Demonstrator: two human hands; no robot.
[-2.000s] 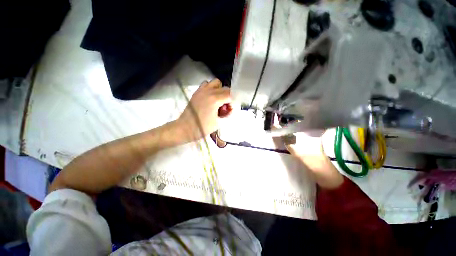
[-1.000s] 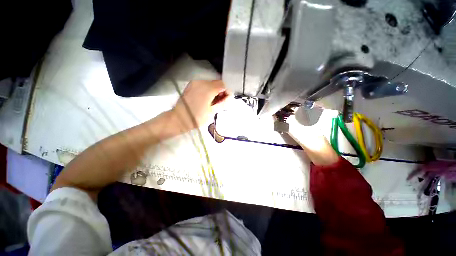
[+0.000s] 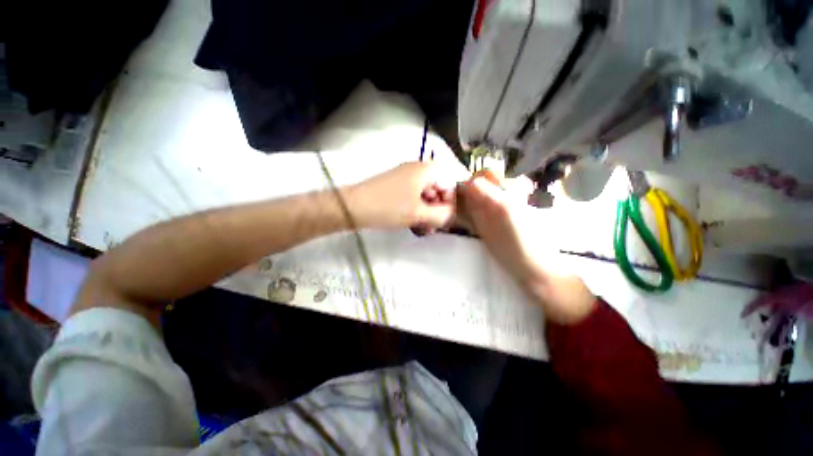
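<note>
My left hand (image 3: 403,198), bare, is closed in front of the sewing machine head (image 3: 553,76), just left of the lit presser foot and needle (image 3: 486,160). My right hand (image 3: 499,223), bare, reaches in from the right and its fingertips meet my left fingers below the needle area. A small dark piece (image 3: 458,218) shows between the fingers of both hands; the fingers hide most of it, and glare washes out the spot. A thin dark strip (image 3: 424,140) stands out above my left hand.
A large black cloth heap (image 3: 321,62) lies at the upper left of the white table (image 3: 196,169). Green and yellow handled scissors (image 3: 644,242) lie right of the needle. Pink threads (image 3: 783,301) hang at the far right. Blurred yellowish strands cross the view over my left forearm.
My right hand has moved left from beside the needle to meet my left hand. The small dark piece now shows between them. The view has shifted, so the machine and table appear displaced.
</note>
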